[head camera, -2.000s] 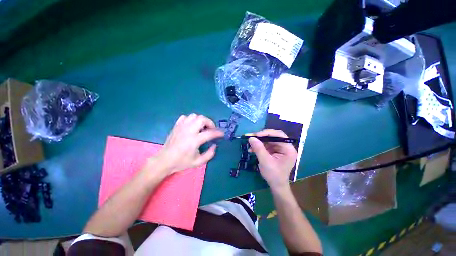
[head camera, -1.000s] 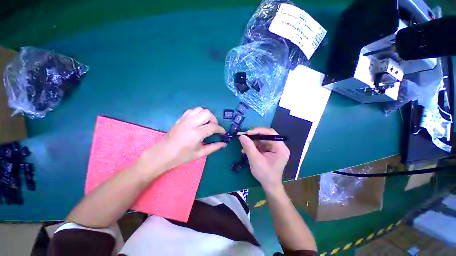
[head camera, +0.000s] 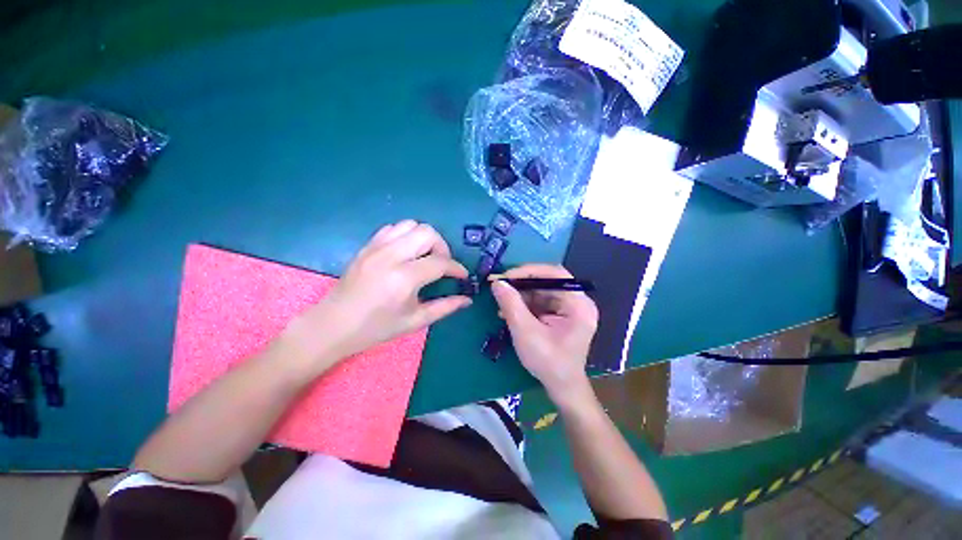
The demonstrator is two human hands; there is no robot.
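My left hand (head camera: pixel 392 287) holds a small black plastic housing (head camera: pixel 470 285) between thumb and fingertips, just above or on the green mat. My right hand (head camera: pixel 551 322) grips a slim black pen-like tool (head camera: pixel 549 284), its tip pointing left at the held housing. Several loose black housings (head camera: pixel 495 245) lie just beyond the fingertips. Another dark housing (head camera: pixel 494 345) lies left of my right palm, partly hidden. The black adhesive sheet (head camera: pixel 609 276) lies over white liner paper (head camera: pixel 637 190) to the right of my right hand.
Pink foam sheet (head camera: pixel 253 343) under my left forearm. Clear parts bag (head camera: pixel 538 137) beyond the hands; second bag (head camera: pixel 74 174) far left, above a housing pile (head camera: pixel 23 369). Black and white fixture (head camera: pixel 786 148) upper right, beside a black tray (head camera: pixel 881 285). Open cardboard box (head camera: pixel 728 417) below the bench edge.
The view has shifted. My left hand now pinches a housing at the tool tip. The tool has stayed in my right hand, and the right hand has moved off the black sheet.
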